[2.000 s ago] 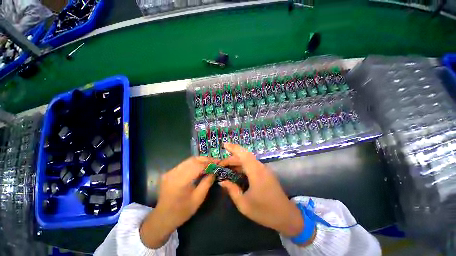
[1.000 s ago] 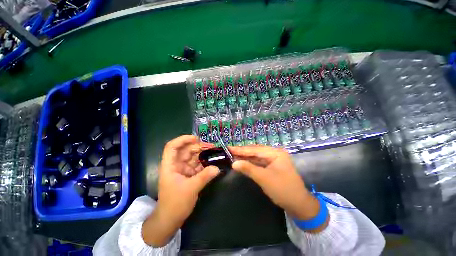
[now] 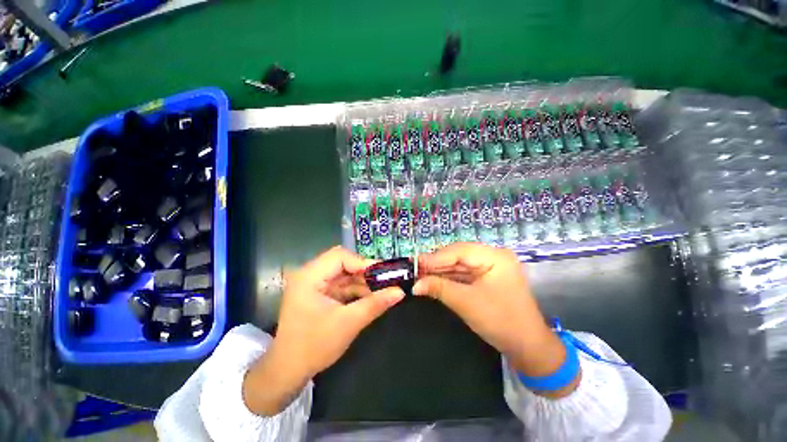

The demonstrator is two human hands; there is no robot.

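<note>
A glossy black housing (image 3: 390,275) with a bright rectangular patch is held between my two hands over the dark bench. My left hand (image 3: 332,306) grips its left end with thumb and fingers. My right hand (image 3: 475,293), with a blue band on the wrist, pinches at its right end, where a thin pale upright edge or piece shows. I cannot tell whether a circuit board is inside the housing. The clear blister tray (image 3: 552,250) with two rows of green circuit boards lies just beyond my hands.
A blue bin (image 3: 223,198) of loose black housings stands at left. Shiny clear trays (image 3: 733,198) are stacked at right, and more clear trays (image 3: 30,242) at far left. The green belt (image 3: 362,52) behind carries small black pieces. Blue bins show at top left.
Two seconds ago both hands held a green board piece; now they hold a black housing. Since one second ago, the pale piece at its right end has gone from slanted to upright. Belt pieces moved left.
</note>
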